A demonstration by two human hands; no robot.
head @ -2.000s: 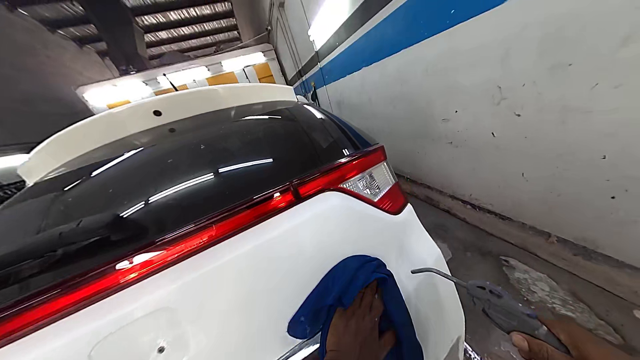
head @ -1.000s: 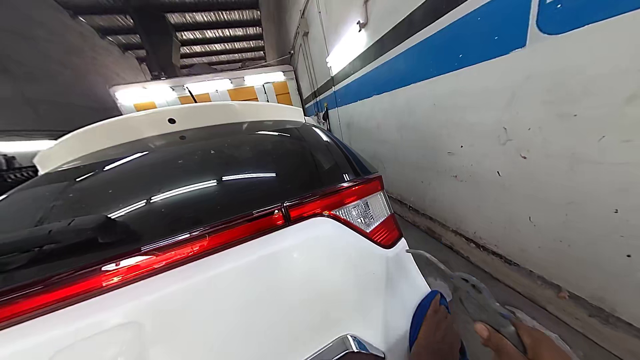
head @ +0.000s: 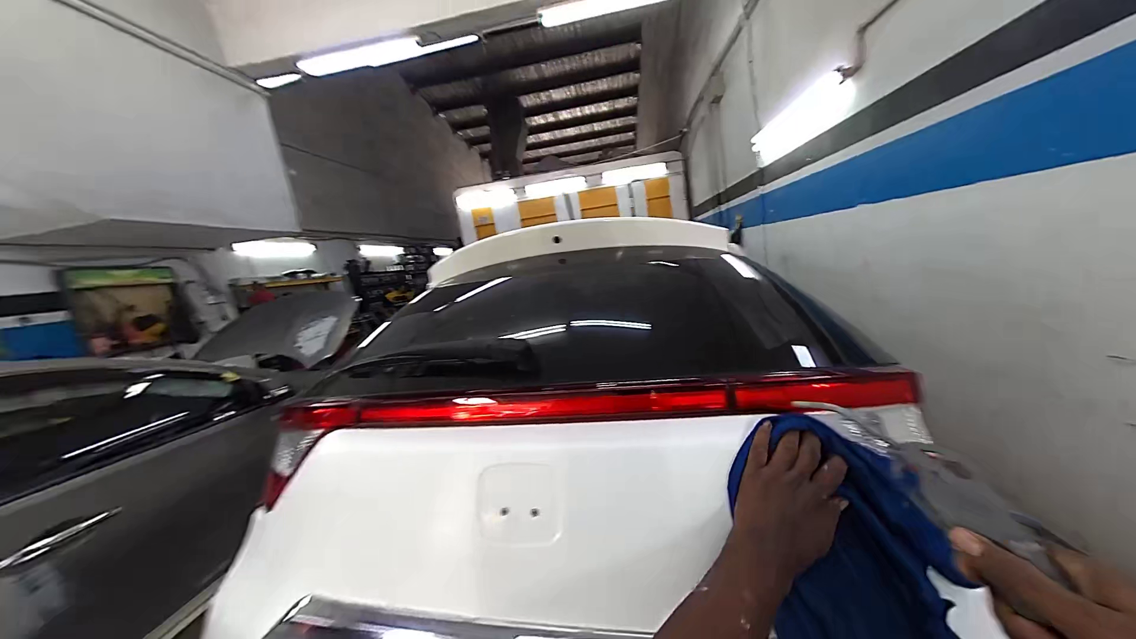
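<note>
My left hand (head: 790, 497) presses a blue cloth (head: 874, 550) against the white tailgate (head: 621, 506) of a car, just under the red tail light strip (head: 550, 406). The cloth hangs down beneath my palm. At the lower right, my right hand (head: 1034, 577) grips a grey air blow gun (head: 963, 497). Its thin bent nozzle points left, across the right-hand lamp and above the cloth. Above the light strip is the dark rear window (head: 612, 311) with its wiper (head: 444, 357). A chrome trim (head: 426, 621) crosses the lower tailgate.
A painted wall (head: 994, 293) runs close along the car's right side. On the left stands a grey car (head: 151, 497), and behind it a raised hood (head: 284, 328). The white spoiler (head: 586, 235) tops the rear window.
My left hand and the cloth have moved from the tailgate's right edge to just below the light strip. The right hand still holds the blow gun. The view has swung left.
</note>
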